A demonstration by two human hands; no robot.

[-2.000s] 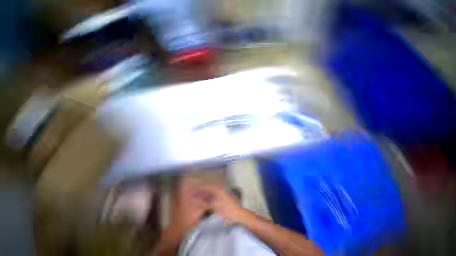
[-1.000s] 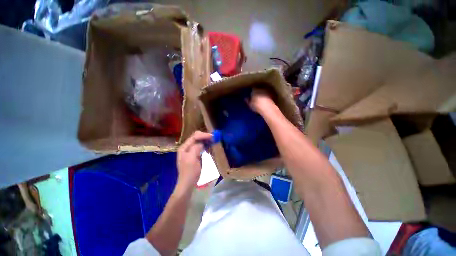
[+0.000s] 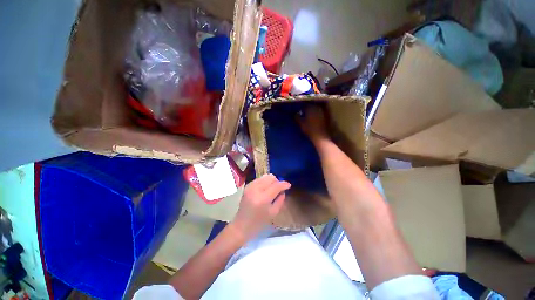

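Note:
A small open cardboard carton [image 3: 346, 126] stands in front of me with dark blue pieces [image 3: 290, 149] inside. My right hand [image 3: 315, 124] reaches down into the carton at its far side, over the blue pieces. Its fingers are in shadow, and I cannot tell whether they grip a piece. My left hand [image 3: 259, 202] is at the carton's near left rim, its fingers bent over the edge. No object shows clearly in it.
A larger carton [image 3: 91, 88] with clear bags and red and blue items stands left. A blue bin [image 3: 88, 217] lies below it. A red basket [image 3: 276, 41] is behind. Opened cardboard [image 3: 425, 217] is at right.
The view has shifted, so the large carton sits higher and further left. My left hand has moved right onto the small carton's rim, and the blue bit at its fingers no longer shows.

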